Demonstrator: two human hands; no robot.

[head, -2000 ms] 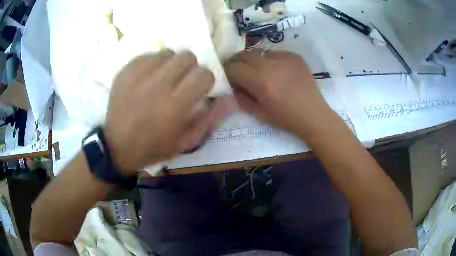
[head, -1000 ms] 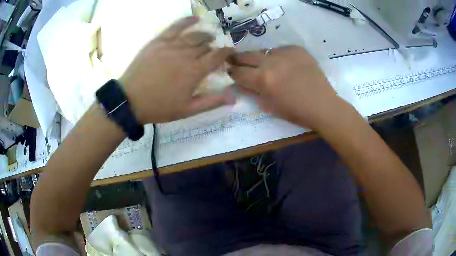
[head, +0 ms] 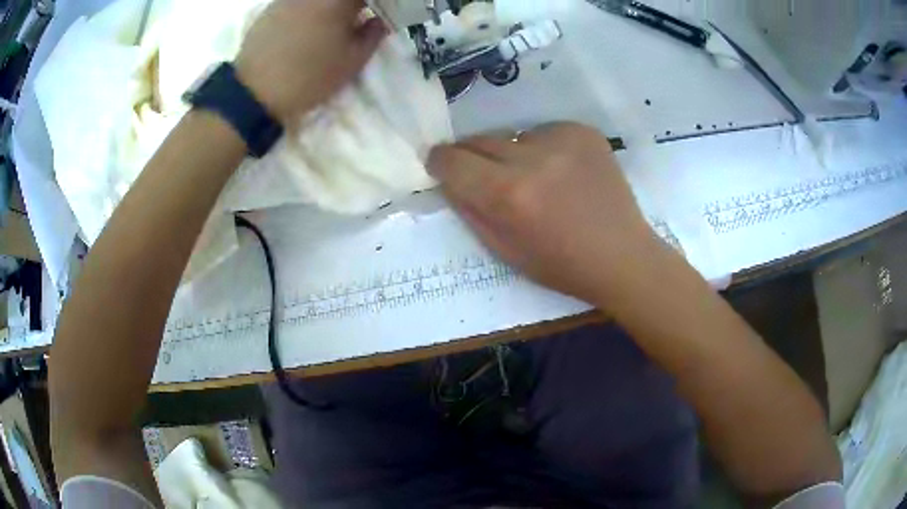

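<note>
A cream garment [head: 348, 159] lies bunched on the table left of the needle area. Its right edge runs beside the presser foot [head: 430, 58]. My right hand [head: 517, 184] pinches the garment's near right corner between thumb and fingers. My left hand [head: 308, 50], with a dark watch at the wrist, rests on the garment at the top, left of the machine head; its fingertips bend against the cloth, and whether they grip it is unclear. A black cord [head: 271, 288] hangs from the garment over the table's front edge.
Black thread snips [head: 656, 22] and a thin dark pointed tool [head: 756, 72] lie at the upper right. A metal attachment with a white block [head: 532, 38] stands right of the foot. Ruler marks [head: 418, 288] run along the front edge. Cream cloth [head: 204, 477] lies below the table.
My left hand has moved up and away from my right hand, uncovering the garment's near part. The garment now lies spread towards my right hand. More of the black cord shows.
</note>
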